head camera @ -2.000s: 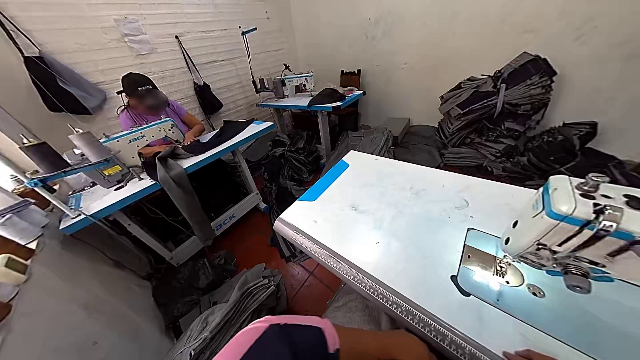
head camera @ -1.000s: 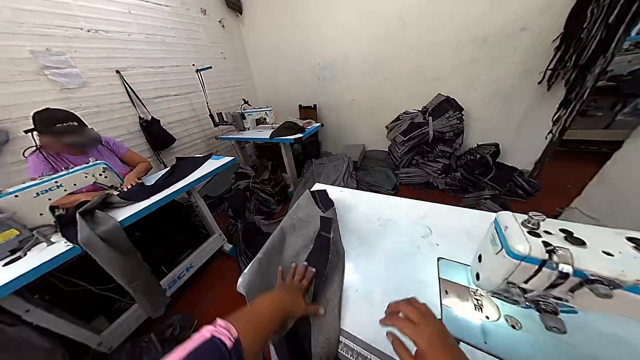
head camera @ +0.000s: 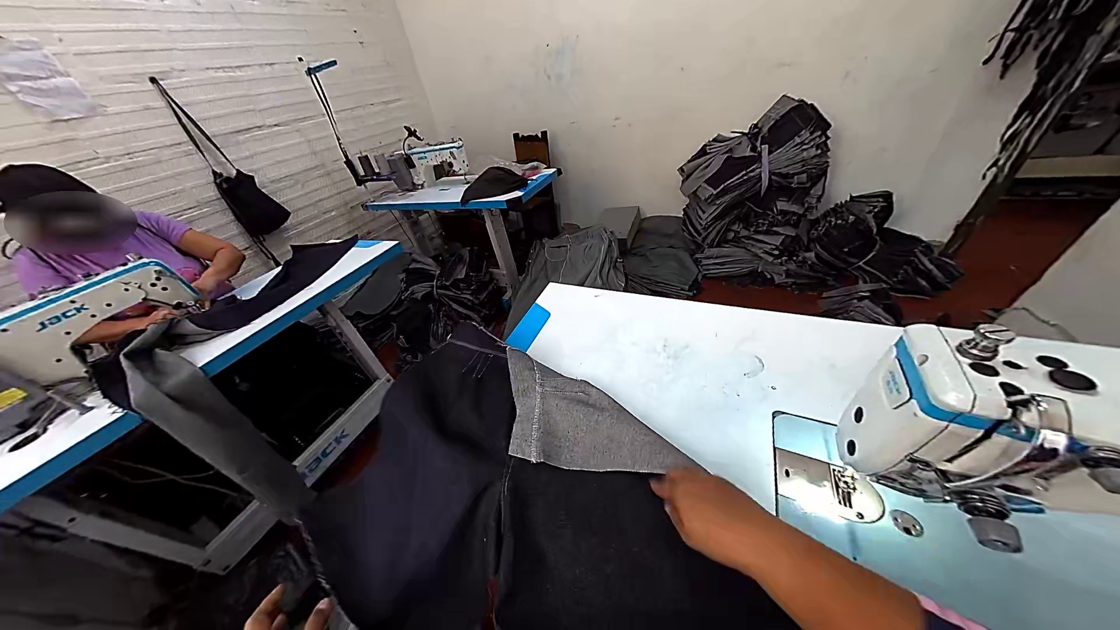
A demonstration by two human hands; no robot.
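A dark denim garment piece (head camera: 577, 534) with a grey underside folded up (head camera: 586, 420) hangs over the left edge of the white sewing table (head camera: 682, 350). My right hand (head camera: 700, 512) pinches its edge near the grey fold. Low at the left, my left hand (head camera: 289, 612) is at the garment's other edge, mostly cut off by the frame; its grip is unclear. To the right of my right hand stands a white and blue sewing machine (head camera: 954, 411), its lamp lighting the metal needle plate (head camera: 827, 486).
At the left a co-worker in a purple shirt (head camera: 162, 236) works cloth at another sewing machine (head camera: 87, 319). A third sewing table (head camera: 464, 192) stands behind. Bundles of dark cut cloth (head camera: 761, 192) are stacked on the floor by the wall, others between the tables (head camera: 437, 289).
The garment, grey side up on the table's left end one second ago, now shows mostly its dark side. My right hand has moved from the bare tabletop onto the cloth; my left hand is lower and farther left.
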